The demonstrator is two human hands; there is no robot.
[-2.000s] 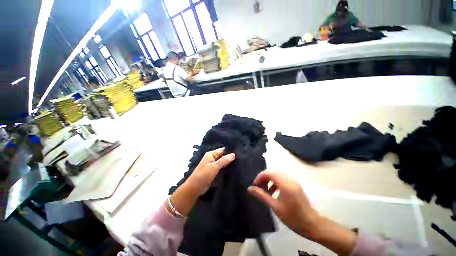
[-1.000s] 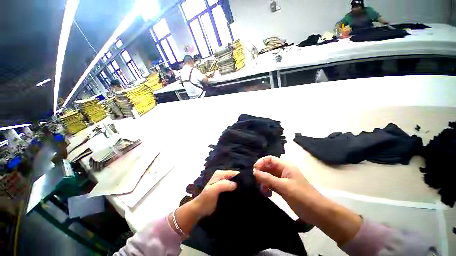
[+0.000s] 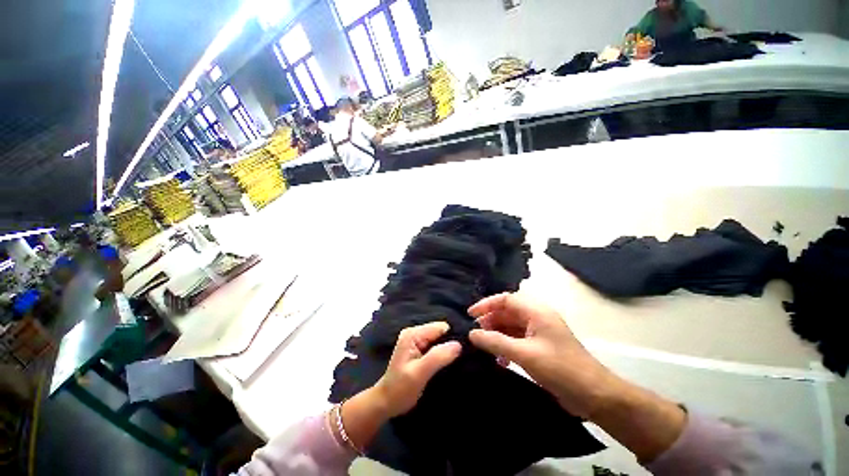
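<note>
A black fabric panel (image 3: 493, 423) hangs down toward me from both hands over the near end of a long rippled stack of black panels (image 3: 456, 260). My left hand (image 3: 419, 367) pinches the panel's upper edge between thumb and fingers. My right hand (image 3: 531, 339) pinches the same edge just to the right, its fingertips close to the left thumb. The exact edge between the fingertips is too dark to make out. The stack has jagged tabs along its sides.
A flatter black fabric heap (image 3: 680, 263) lies to the right on the white table (image 3: 652, 167), with a ragged black bunch (image 3: 824, 297) at the far right. Flat beige sheets (image 3: 228, 325) lie at the left edge. Two people (image 3: 354, 144) (image 3: 672, 23) are at a table beyond.
Both hands have come together at the panel's edge, the right moving in toward the left. The panel now spreads wider toward the lower right. The view has turned slightly.
</note>
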